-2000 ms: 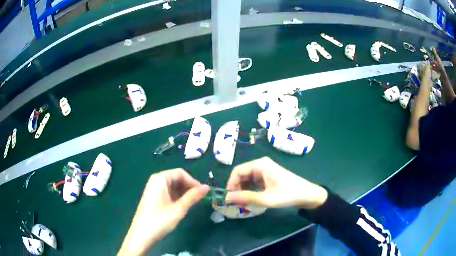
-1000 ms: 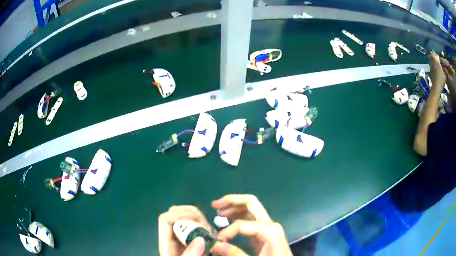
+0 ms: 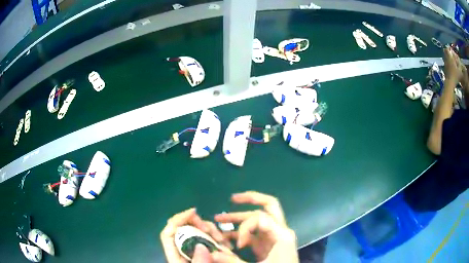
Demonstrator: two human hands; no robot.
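My left hand [image 3: 177,226] holds a white shell [image 3: 184,236] low in the picture, open side up. A dark green board [image 3: 194,241] lies in the opening, with a fingertip on it. My right hand [image 3: 262,231] is at the shell's right, its upper fingers spread and curved. Its lower fingers are partly hidden and cut off by the bottom edge, so its hold is unclear. A small white piece [image 3: 225,224] shows between the hands; I cannot tell whether it is touched.
Two wired white shells [image 3: 206,134] lie ahead, with a shell pile [image 3: 307,139] to their right. Another pair [image 3: 96,175] is at left. A pale rail [image 3: 139,112] and upright post [image 3: 238,51] border the belt [image 3: 128,72] carrying parts. A person's arm [image 3: 441,110] is at right.
From working a board at the fingertips over a shell, my hands have moved lower, with the shell now in my left hand and the board in it. The belt parts have shifted right.
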